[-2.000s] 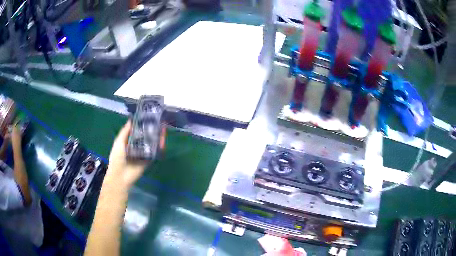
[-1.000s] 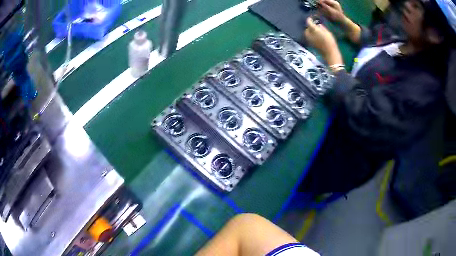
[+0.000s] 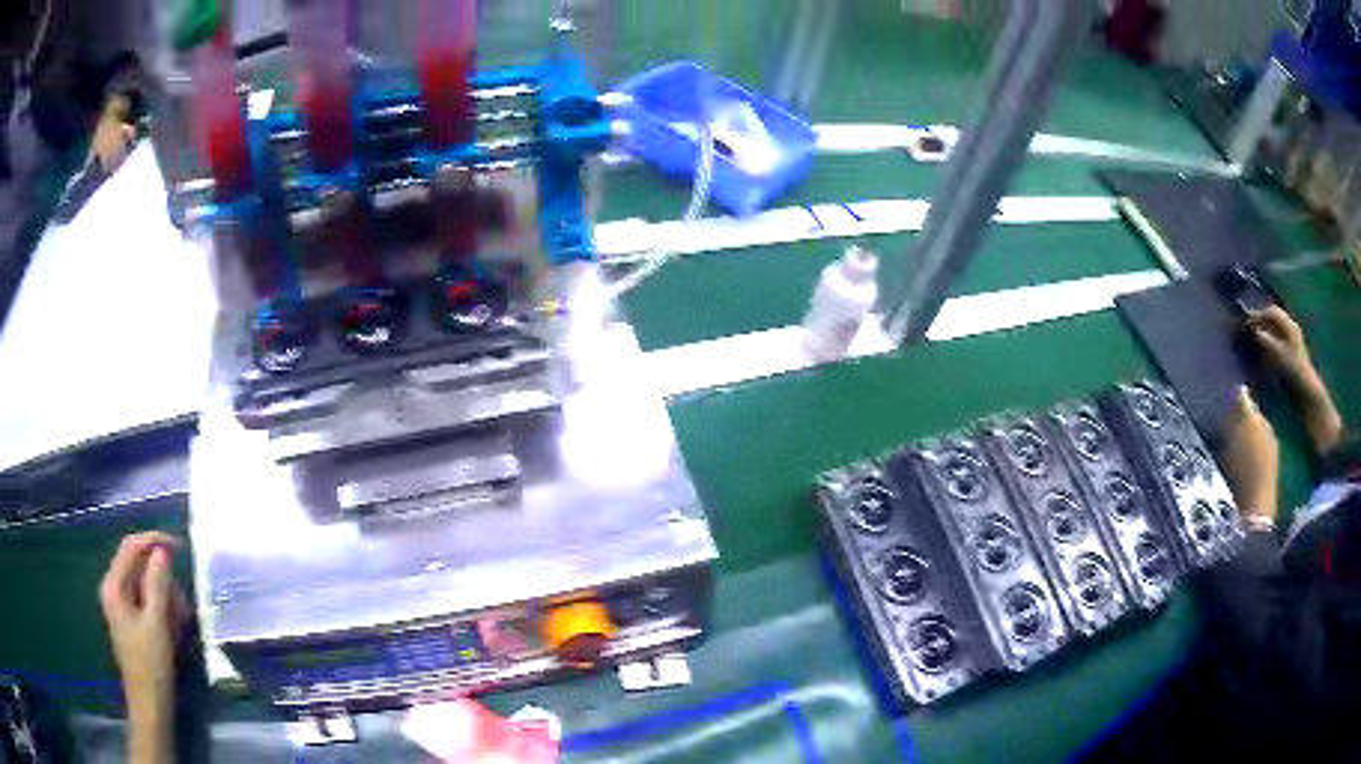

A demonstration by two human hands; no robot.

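A black three-round panel [image 3: 369, 317] lies on the dispensing machine [image 3: 463, 560], below three red-filled syringes [image 3: 332, 120] in blue holders [image 3: 567, 179]. The needle tips are too blurred to tell whether they touch it. My left hand [image 3: 142, 597] is beside the machine's left side, fingers bent; a dark patch lies along it, and I cannot tell whether it holds anything. My right hand is not in view. A pink-red cloth [image 3: 481, 731] lies at the machine's front edge, near the orange knob [image 3: 578, 628].
Several three-round panels [image 3: 993, 540] lie in a row at the right. A white bottle [image 3: 842, 303] stands behind them, beside a metal post [image 3: 985, 172]. A blue bin [image 3: 720, 138] is behind. A white board [image 3: 105, 321] is at the left. Another person's hands [image 3: 1269, 403] are at the right.
The view swung right, then partly back left. The panel on the machine has moved from the front to under the syringes. My left hand is now lower, without the clearly visible panel it held earlier.
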